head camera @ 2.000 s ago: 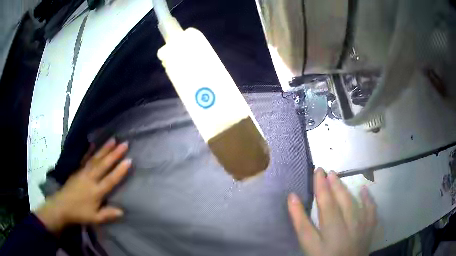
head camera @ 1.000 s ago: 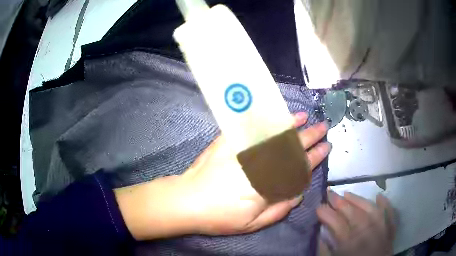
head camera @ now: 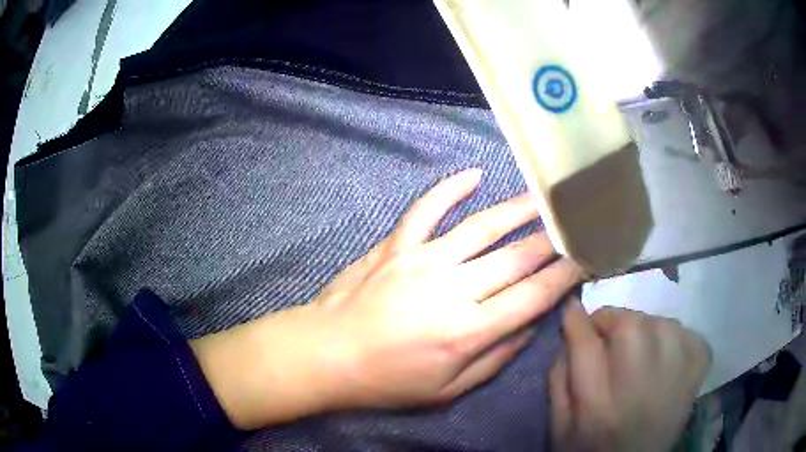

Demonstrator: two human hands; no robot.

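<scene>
The denim panel (head camera: 256, 194) lies across the table with its grey twill side up. A dark part with pale stitch lines lies along its far side. My left hand (head camera: 415, 327) rests flat on the panel, palm down and fingers a little spread, with some fingertips beside or behind the lamp. My right hand (head camera: 632, 380) is curled at the panel's right edge, thumb and fingers closed on it; the exact pinch is partly hidden. The cream lamp (head camera: 566, 132) with its blue ring and brown tip hides the needle area.
The sewing machine head (head camera: 716, 53) is blurred at the upper right, with small metal parts (head camera: 707, 132) below it. The white table (head camera: 733, 300) shows at right, crossed by a dark line, and along the left rim. Blurred cloth lies at the lower right corner.
My left hand first moved from the panel's left side to near its right edge. My right hand has curled in at the edge. The lamp now appears further right and higher.
</scene>
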